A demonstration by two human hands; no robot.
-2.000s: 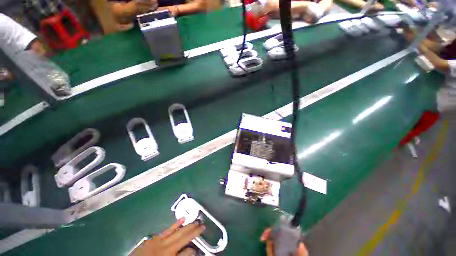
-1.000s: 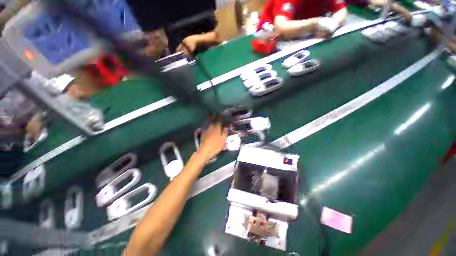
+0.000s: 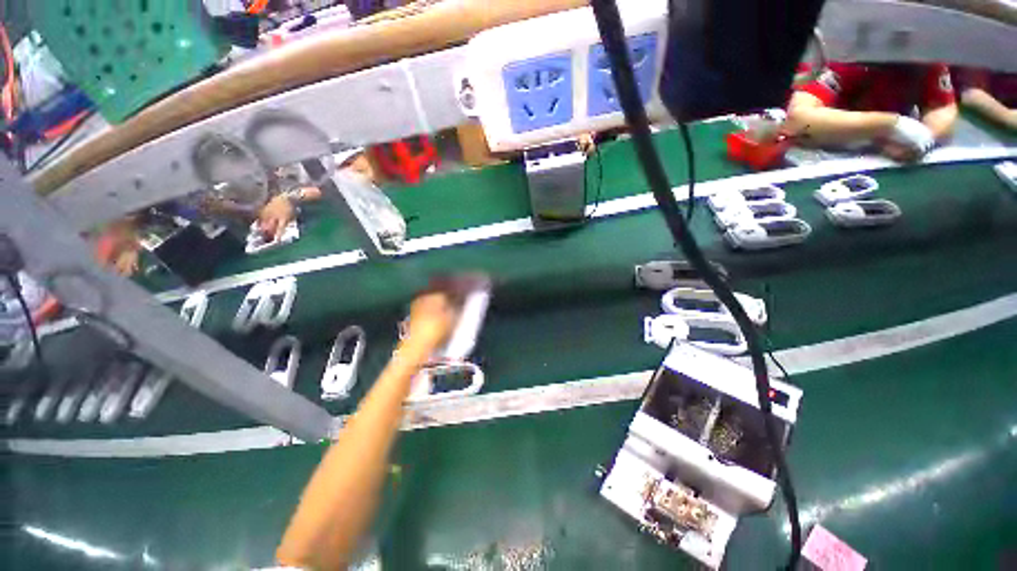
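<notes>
My left hand [image 3: 433,318] reaches over the belt from the bottom edge, left of centre. It is blurred and lies against a blurred white housing [image 3: 470,323], with a darker one beside it; its grip cannot be made out. Another white looped housing [image 3: 449,381] lies just below the hand. A grey housing [image 3: 678,274] and two white ones [image 3: 697,332] lie on the belt behind the screw feeder [image 3: 703,446]. My right hand and the screwdriver are out of view.
The black cable [image 3: 714,279] hangs across the view. A slanted metal post [image 3: 156,323] stands at left. An overhead rail carries a socket strip [image 3: 541,95]. More housings [image 3: 344,363] lie on the belt. A pink note [image 3: 831,552] lies beside the feeder. People work on the far side.
The view has swung left and up. My left hand has left the housings behind the feeder, where it was a second ago, and is now at the group farther left.
</notes>
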